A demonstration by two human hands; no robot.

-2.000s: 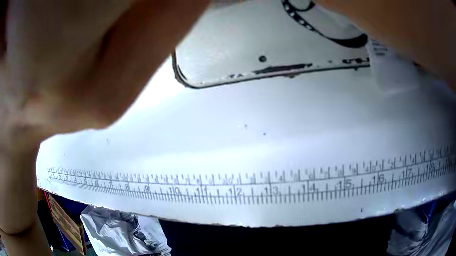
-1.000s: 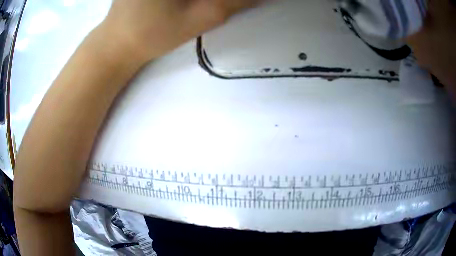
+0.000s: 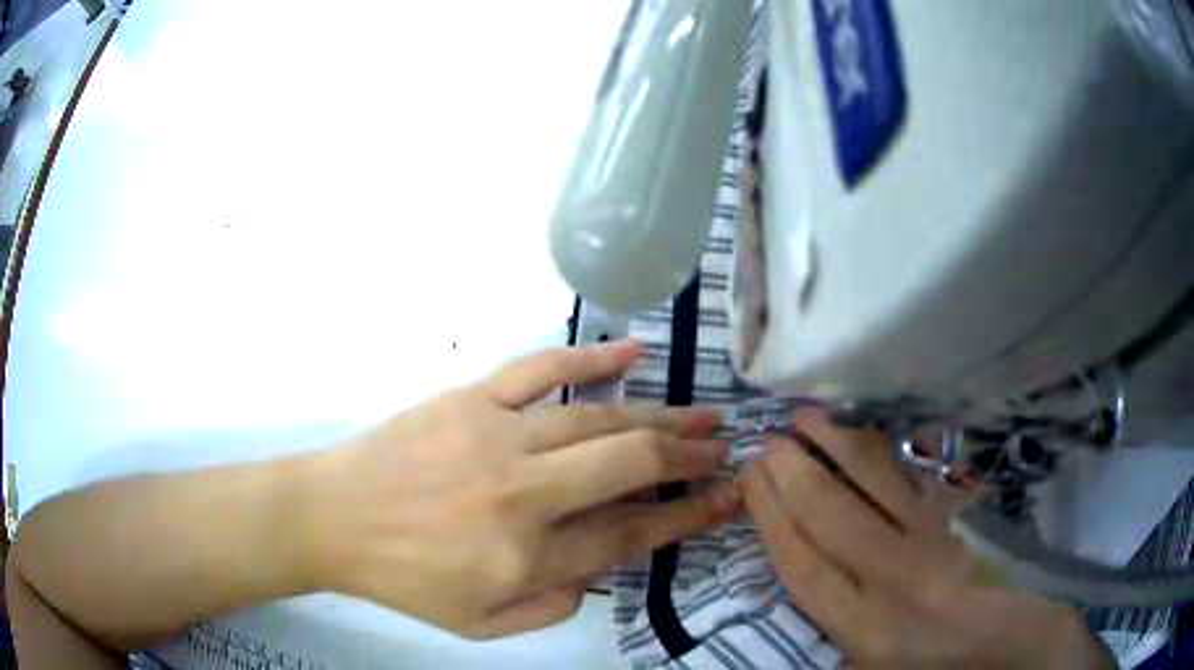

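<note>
Striped fabric [image 3: 759, 602], white with grey-blue stripes, lies under the sewing machine head [image 3: 995, 196]. A narrow black tape [image 3: 681, 340] runs lengthwise along it. My left hand [image 3: 524, 491] lies palm down with fingers apart, its fingertips on the fabric and across the tape. My right hand [image 3: 890, 550] is just right of it, with its fingers bunched on the fabric below the head. The fingertips of both hands nearly meet. Whether the right fingers pinch the fabric is unclear. The needle and presser foot are hidden.
A pale translucent rounded cylinder [image 3: 642, 170] hangs left of the head. Metal guides and a grey tube [image 3: 1087, 576] are at the head's lower right. The white table [image 3: 262, 288] extends left, with part of a printed ruler at the lower edge. More striped fabric is at the far right.
The view has shifted from the table's front edge up to the machine head. Both hands, before cut off or blurred at the top, now show together on the striped fabric and tape.
</note>
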